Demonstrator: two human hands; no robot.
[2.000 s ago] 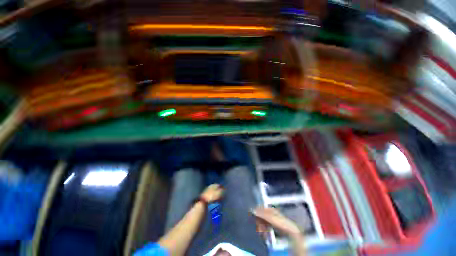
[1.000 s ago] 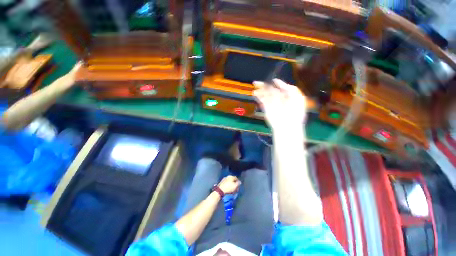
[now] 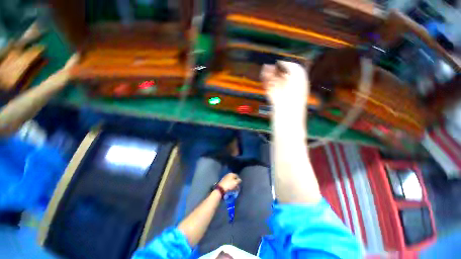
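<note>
The middle orange-brown press (image 3: pixel 232 105) stands in front of me on the green bench, blurred. A dark tablet unit (image 3: pixel 243 65) shows in its frame, partly behind my right hand. My right hand (image 3: pixel 287 83) is raised in front of the press opening, fingers bent; blur hides whether it touches or holds anything. My left hand (image 3: pixel 230 182) rests on my lap with the fingers curled in, and nothing shows in it. A blue strip (image 3: pixel 231 207) lies below it between my thighs.
More presses stand at left (image 3: pixel 134 71) and right (image 3: pixel 384 103). A pale hose (image 3: pixel 365 86) hangs at right. A carton with black insert (image 3: pixel 108 192) is left of my legs. Red and white trays (image 3: pixel 349 187) and a red tray with tablets (image 3: pixel 428 222) are at right. A neighbour's arm (image 3: pixel 43 96) reaches in at left.
Over the last two seconds my right hand has gone from beside my thigh up to the press. In the last second it has moved slightly higher. My left hand has stayed on my lap.
</note>
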